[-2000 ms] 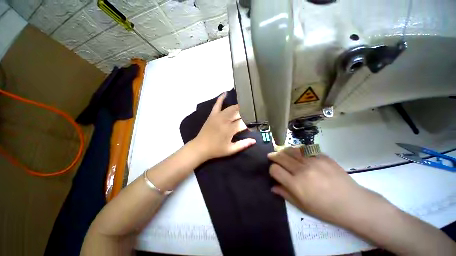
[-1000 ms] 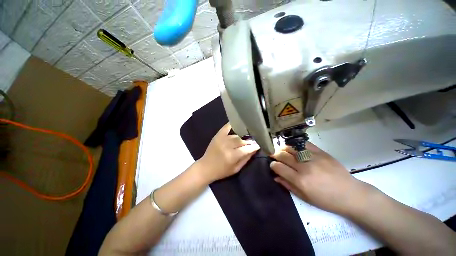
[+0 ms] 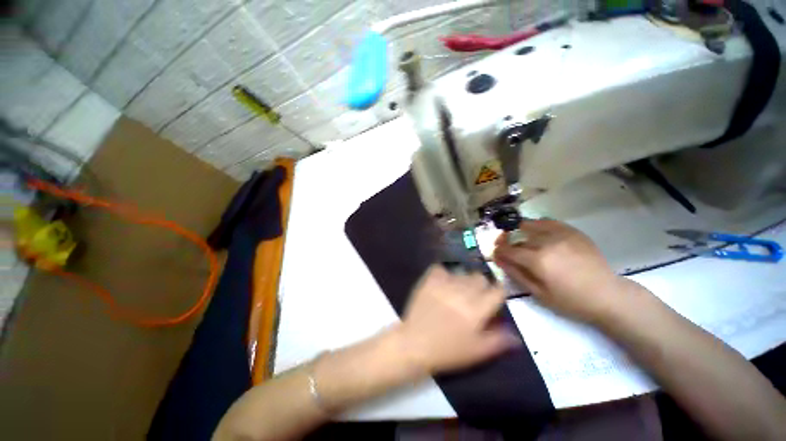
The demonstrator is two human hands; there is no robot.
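Observation:
A long dark maroon-brown fabric piece (image 3: pixel 392 245) lies flat on the white machine top, running from the rounded far-left corner under the sewing head to the front table edge. The off-white sewing machine (image 3: pixel 595 129) stands over its right edge. My left hand (image 3: pixel 457 319) is blurred, on top of the fabric in front of the needle area; its fingers are bent and what they hold cannot be told. My right hand (image 3: pixel 552 263) is beside the presser foot at the fabric's right edge, fingers bent together, fingertips partly unclear.
Blue-handled thread snips (image 3: pixel 741 248) lie right. More dark fabric (image 3: pixel 211 319) hangs over the orange-taped left edge (image 3: pixel 269 284). Brown cardboard (image 3: pixel 164 189), an orange cable (image 3: pixel 211 267) and a yellow plug block (image 3: pixel 47 241) are left. A screwdriver (image 3: pixel 256 104) is by the wall; a red-handled tool (image 3: pixel 487 41) is behind the head.
My left hand has moved nearer along the fabric, away from the needle. My right hand stays beside the presser foot. The view has shifted, showing more of the machine and the plug block.

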